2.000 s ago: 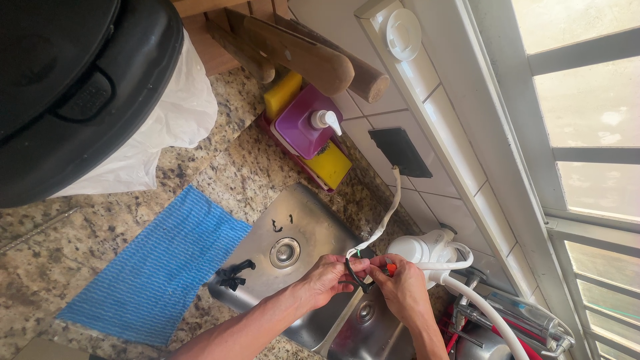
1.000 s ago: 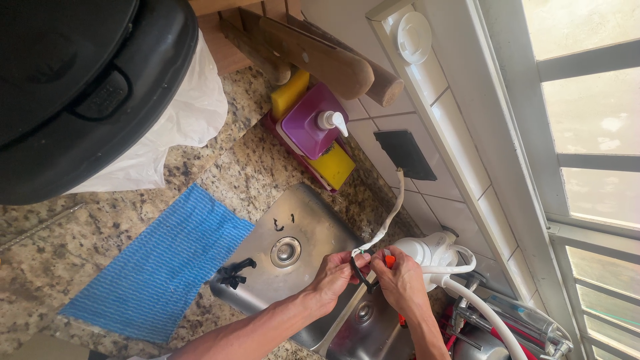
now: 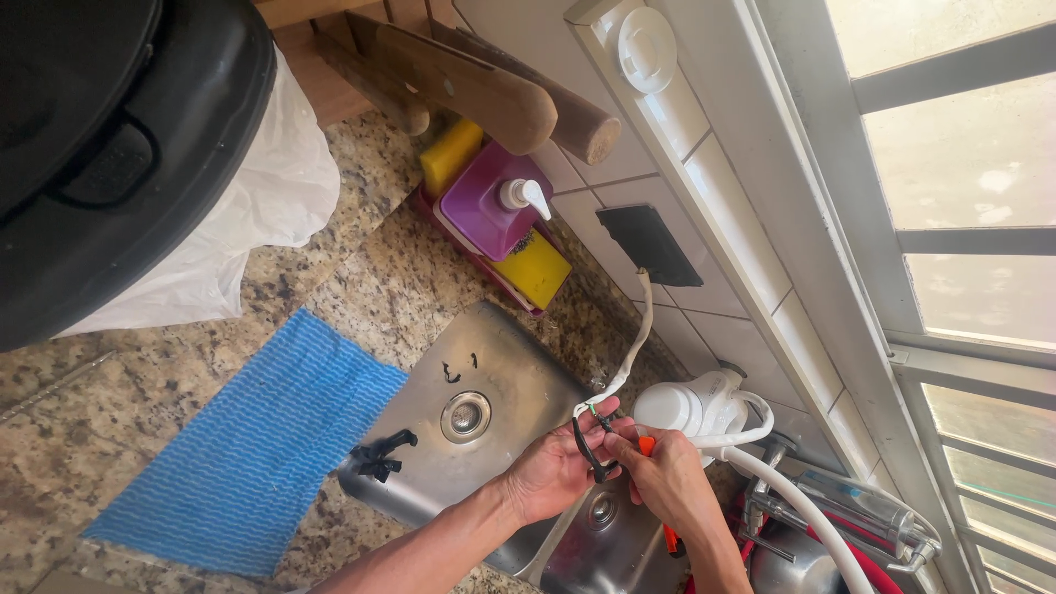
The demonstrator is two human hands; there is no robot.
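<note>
Over the divider of the steel double sink point(image 3: 511, 355), my left hand point(image 3: 554, 472) grips the end of a white cable point(image 3: 631, 355), where a green wire and black-taped wires point(image 3: 587, 452) branch out. The cable comes from a black wall plate point(image 3: 650, 245). My right hand point(image 3: 670, 474) holds an orange-handled tool point(image 3: 671, 538), probably a utility knife; its tip lies close to the wires by my left fingers. A white water-filter or faucet unit point(image 3: 691, 406) with white hoses is just beyond my right hand.
Black tape scraps point(image 3: 384, 455) lie on the sink's edge, smaller bits in the basin. A blue cloth point(image 3: 247, 454) covers part of the granite counter. A purple soap dispenser point(image 3: 488, 202) with sponges stands by the wall. Wooden handles point(image 3: 495, 99) jut out above; a black lidded container point(image 3: 107, 165) fills the upper left.
Both hands stay at the cable end. The fingers of my right hand have shifted slightly around the wires and the orange tool.
</note>
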